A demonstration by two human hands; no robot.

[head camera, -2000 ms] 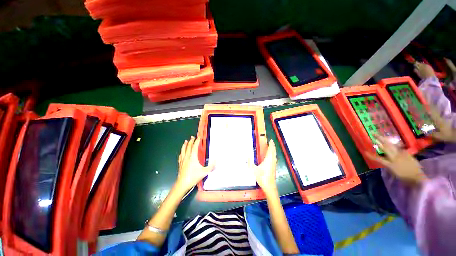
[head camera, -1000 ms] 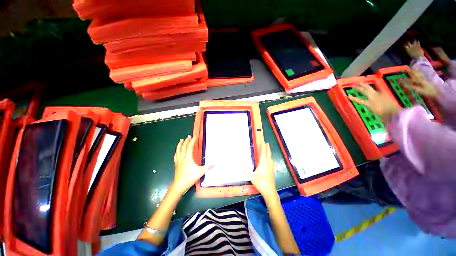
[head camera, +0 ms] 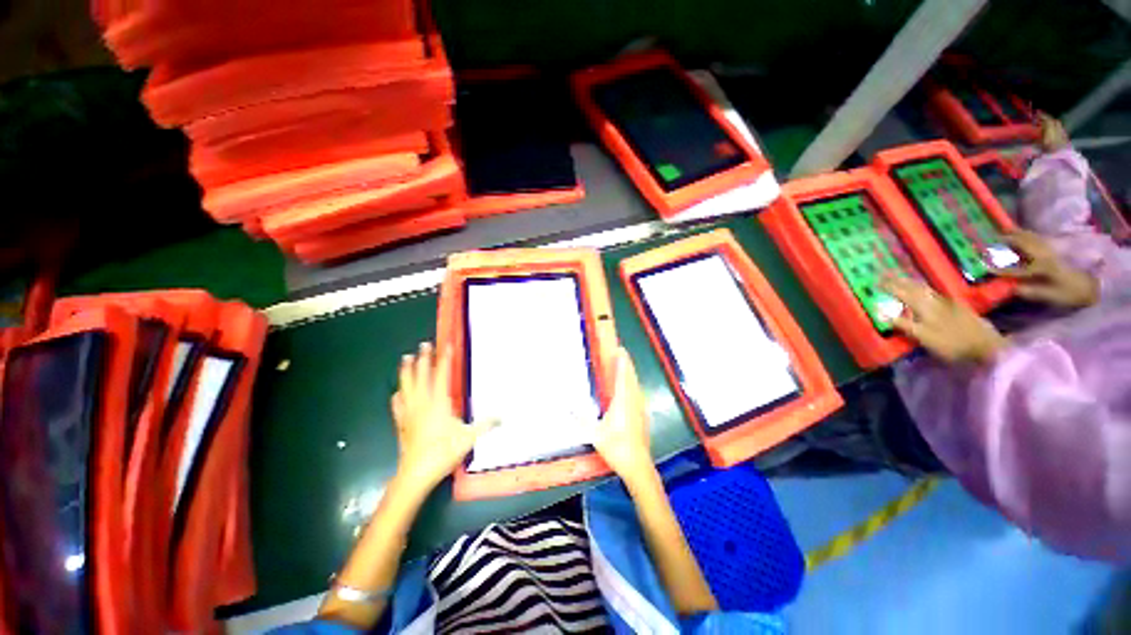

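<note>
A tablet with a plain white screen (head camera: 530,360) lies in an orange-red foam tray (head camera: 527,259) on the green bench in front of me. My left hand (head camera: 429,416) is at the tray's left side, fingers spread, thumb over the lower left of the screen. My right hand (head camera: 624,422) is at the tray's right side, thumb over the lower right of the screen. Both hands rest against the tray without lifting it. A second white-screen tablet (head camera: 716,337) lies in its foam tray just to the right, untouched.
Upright trays with tablets (head camera: 137,459) lean at left. A tall foam tray stack (head camera: 310,137) and dark-screen tablets (head camera: 664,122) are on the grey rear shelf. At right, a person's hands (head camera: 949,325) touch green-grid tablets (head camera: 856,254). A blue stool (head camera: 740,533) stands below the bench.
The whole view has shifted, so things sit further left in the picture. My hands stay at the same tray's sides. The neighbour's hands have moved lower over the green-grid tablets.
</note>
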